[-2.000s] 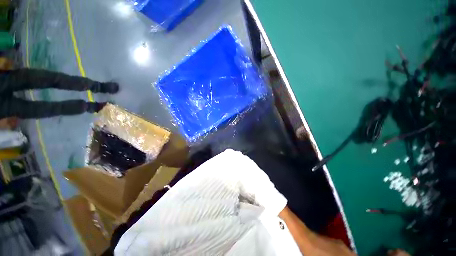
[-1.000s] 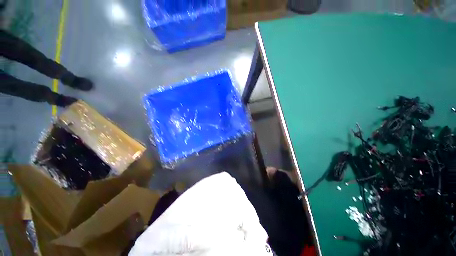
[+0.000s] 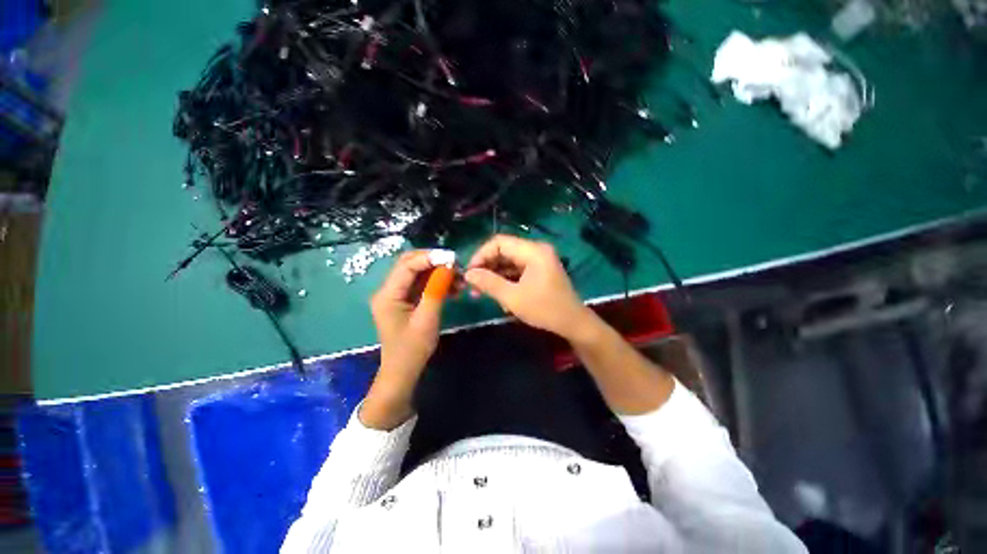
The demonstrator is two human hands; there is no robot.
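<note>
My left hand and my right hand meet over the front edge of the green table. My left hand holds a bright orange tool with a small white piece at its far end. My right fingertips are pinched just right of the tool; what lies between them is too small to tell. A tangled heap of black cables with red sections lies beyond my hands. Small white pieces lie in a loose pile left of my hands.
Coiled black cable bundles lie left and right near the edge. Crumpled white cloth is at the far right. A red basket sits below the edge, right of my lap. Blue plastic-lined bins stand lower left.
The view has swung from the floor and bins at the table's left end to the bench in front. Both hands are now in full view, with the orange tool.
</note>
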